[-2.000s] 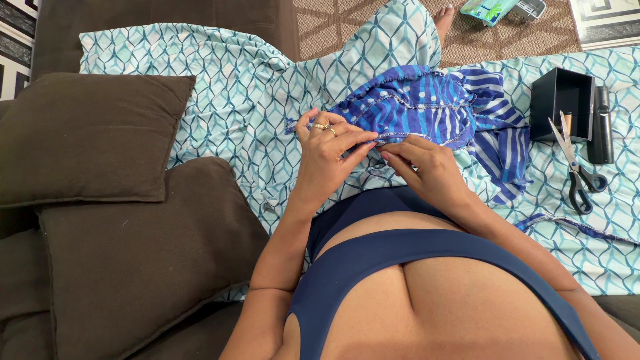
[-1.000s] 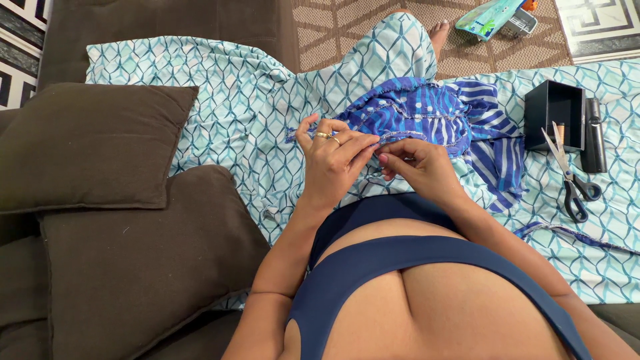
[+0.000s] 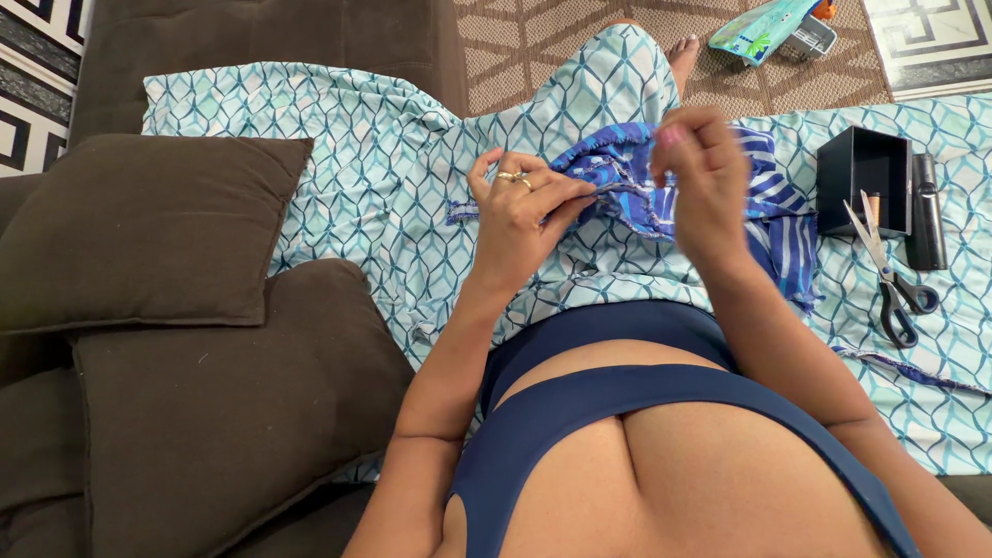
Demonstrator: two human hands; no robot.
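Note:
Blue and white patterned fabric (image 3: 620, 186) with frayed edges lies bunched over my lap, on a light cloth (image 3: 372, 155) with a teal lattice print. My left hand (image 3: 523, 205), wearing rings, pinches an edge of the blue fabric between thumb and fingers. Raised above the fabric's right part, my right hand (image 3: 701, 186) is blurred, its thumb and fingertips close together. Whether it holds something as thin as a needle or thread cannot be told. To the right, scissors with black handles (image 3: 891, 271) rest partly open against a black box (image 3: 841, 186).
A black cylindrical object (image 3: 926, 213) lies beside the box, which has a spool-like item (image 3: 874, 209) in it. A narrow blue fabric strip (image 3: 914, 370) is at the right. Brown cushions (image 3: 147, 232) fill the left. A teal packet (image 3: 756, 31) sits on the patterned rug (image 3: 527, 54).
My right hand has moved away from my left hand, up and to the right over the blue fabric. The left hand keeps its pinch on the fabric edge.

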